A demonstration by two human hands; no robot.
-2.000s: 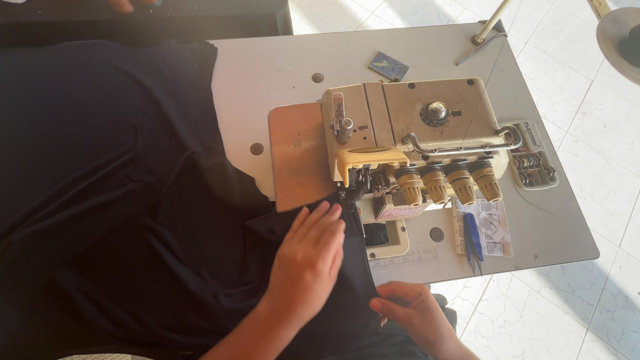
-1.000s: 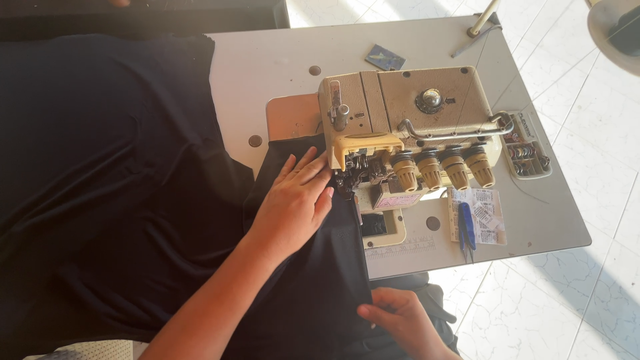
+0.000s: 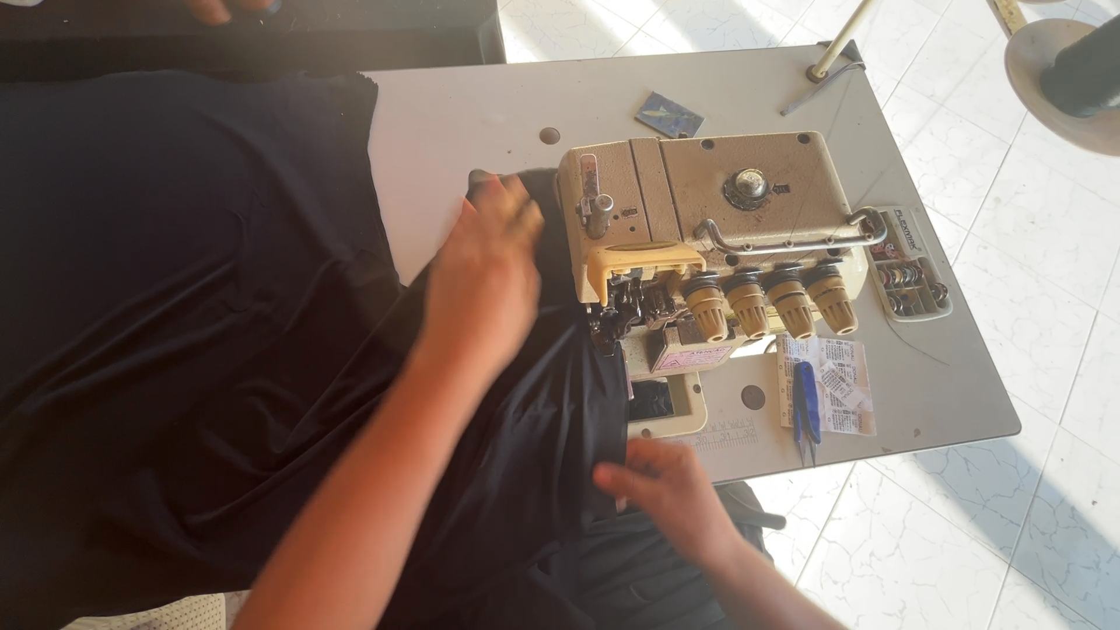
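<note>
Dark fabric (image 3: 219,350) covers the left of the table and runs up to the needle area of a beige overlock sewing machine (image 3: 700,192). My left hand (image 3: 490,271), blurred, lies on the fabric left of the machine head, its fingertips at the far part of the cloth; whether they pinch it cannot be told. At the near table edge, my right hand (image 3: 661,490) pinches the fabric's right edge between thumb and fingers. The presser foot is hidden among dark parts and cloth.
Blue-handled tweezers (image 3: 806,407) lie on printed paper (image 3: 853,385) right of the machine. A small case of bobbins (image 3: 910,276), a flat blue piece (image 3: 669,115) and a thread stand pole (image 3: 840,44) are beyond. Another person's fingers (image 3: 219,9) show at the top left.
My left hand has moved away from me, past the needle area, along the machine's left side. The fabric there now covers the orange-brown plate seen earlier. My right hand stays at the fabric's edge.
</note>
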